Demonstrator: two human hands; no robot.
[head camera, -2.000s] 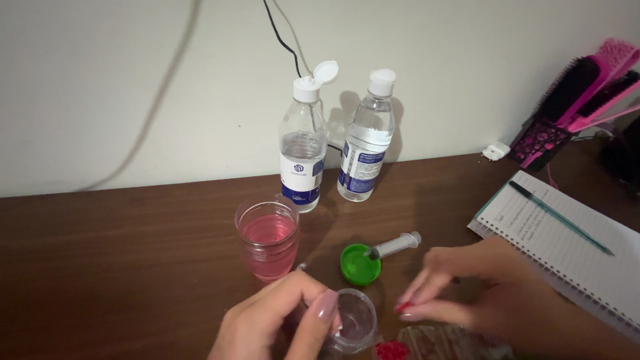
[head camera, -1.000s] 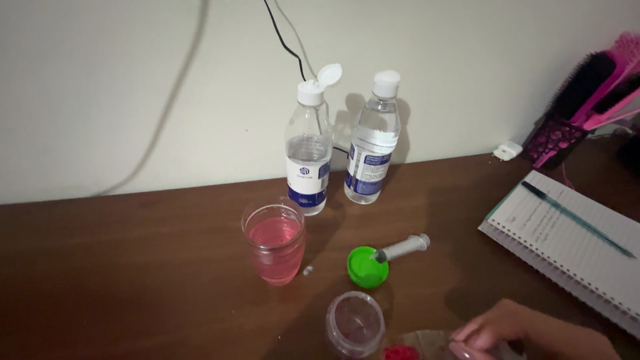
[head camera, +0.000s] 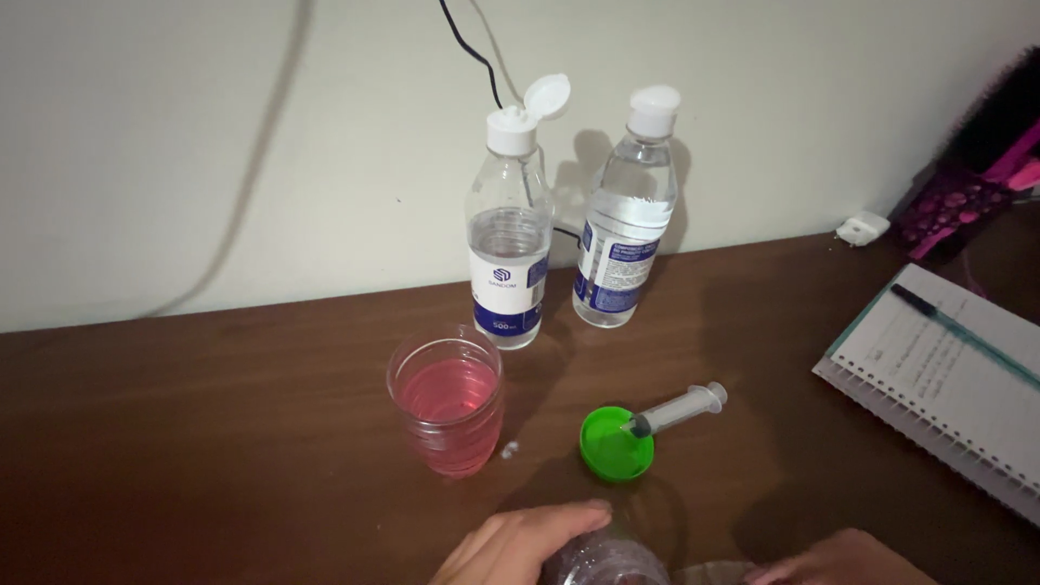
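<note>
My left hand (head camera: 524, 543) is on a small clear round container (head camera: 608, 565) at the bottom edge, its fingers around the near-left side. To the right, my right hand (head camera: 841, 561) touches something clear that the frame's edge cuts off; its fingertips are partly hidden. Beyond my left hand stands a clear cup (head camera: 447, 406) of pink liquid. A bright green cap (head camera: 616, 447) lies on the table, with the tip of a plastic syringe (head camera: 678, 410) resting on its rim.
Near the wall stand a clear bottle with its flip cap raised (head camera: 509, 260) and a second capped bottle (head camera: 626, 236). A spiral notebook (head camera: 942, 390) with a teal pen (head camera: 975, 337) lies right. Behind are a white plug (head camera: 863, 229) and a pink brush holder (head camera: 942, 207).
My left hand, out of view one second ago, is back at the clear container. The red item seen earlier beside it no longer shows.
</note>
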